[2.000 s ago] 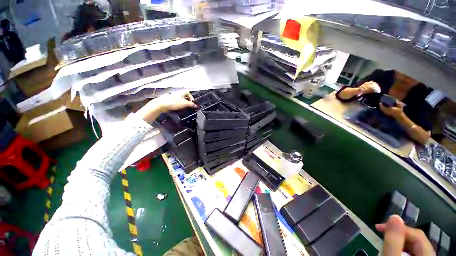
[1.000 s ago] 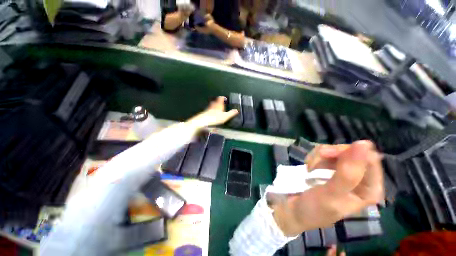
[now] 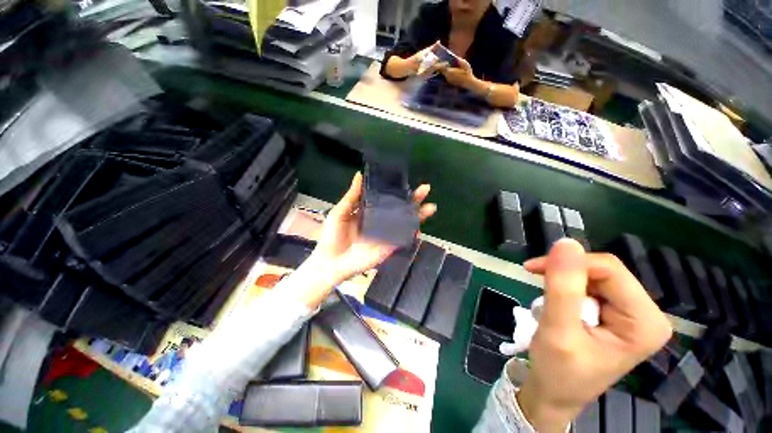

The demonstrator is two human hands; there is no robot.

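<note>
My left hand (image 3: 351,237) holds a dark device housing (image 3: 389,199) upright above the bench, its outline blurred. My right hand (image 3: 592,317) is raised at the right, fingers curled on a crumpled white wiping cloth (image 3: 526,325). Three closed housings (image 3: 421,283) lie side by side below the held one. More housings (image 3: 300,403) with glossy parts lie on the colourful printed sheet (image 3: 410,414). A smartphone (image 3: 493,334) lies on the green mat between the sheet and my right hand.
Black open shells (image 3: 161,228) are piled high at left. Narrow units (image 3: 509,218) stand on the green belt (image 3: 461,182), with more at right. A person (image 3: 461,55) sits opposite, holding a dark part. A small-parts tray (image 3: 563,128) and stacked trays (image 3: 707,156) lie beyond the belt.
The view has swung to the right since the first frame. My left hand, reaching to the belt a second ago, has come back and now holds a housing. My right hand remains raised with the cloth.
</note>
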